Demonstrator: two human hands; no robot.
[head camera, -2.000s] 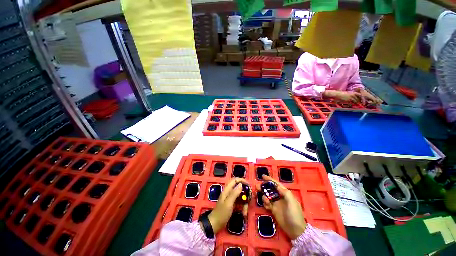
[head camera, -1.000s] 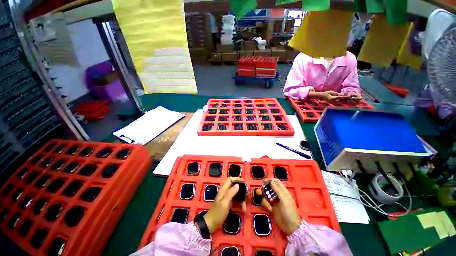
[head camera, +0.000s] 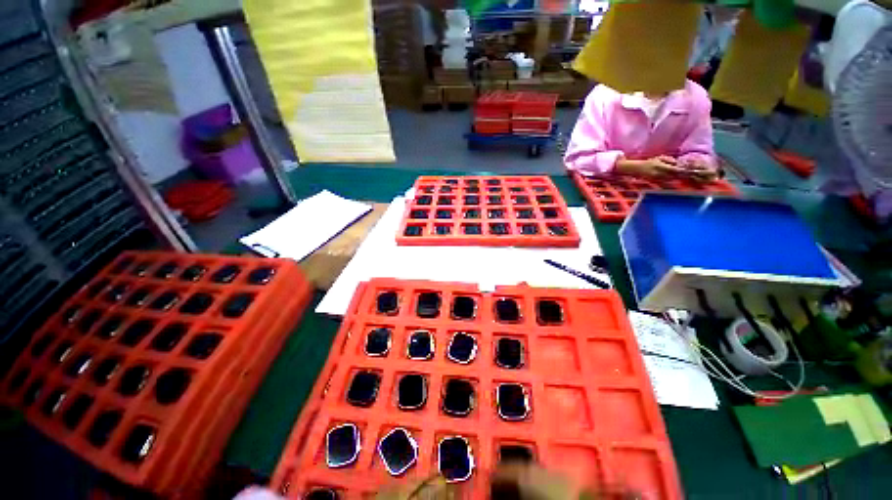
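The red-orange working tray (head camera: 611, 361) lies in front of me. Its left and middle pockets hold small black square watch units (head camera: 512, 400), while several right-side pockets are empty. One watch unit (head camera: 398, 450) near the front sits turned askew. My left hand (head camera: 425, 489) and my right hand (head camera: 533, 481) show only as dark, blurred parts, cut off by the bottom edge over the tray's front. Whether they hold anything is hidden.
A thick stack of full trays (head camera: 210, 391) stands at left. A second full tray (head camera: 403, 237) lies on white paper (head camera: 367, 278), with a pen (head camera: 577, 273) at right. A blue-topped box (head camera: 729, 239) and white cable coil (head camera: 755, 347) are at right. A pink-coated person (head camera: 641, 132) sits opposite.
Both hands have moved down from the tray's middle to the bottom edge. The two watch units they held are no longer seen in them. The second-row pockets they covered now show watch units.
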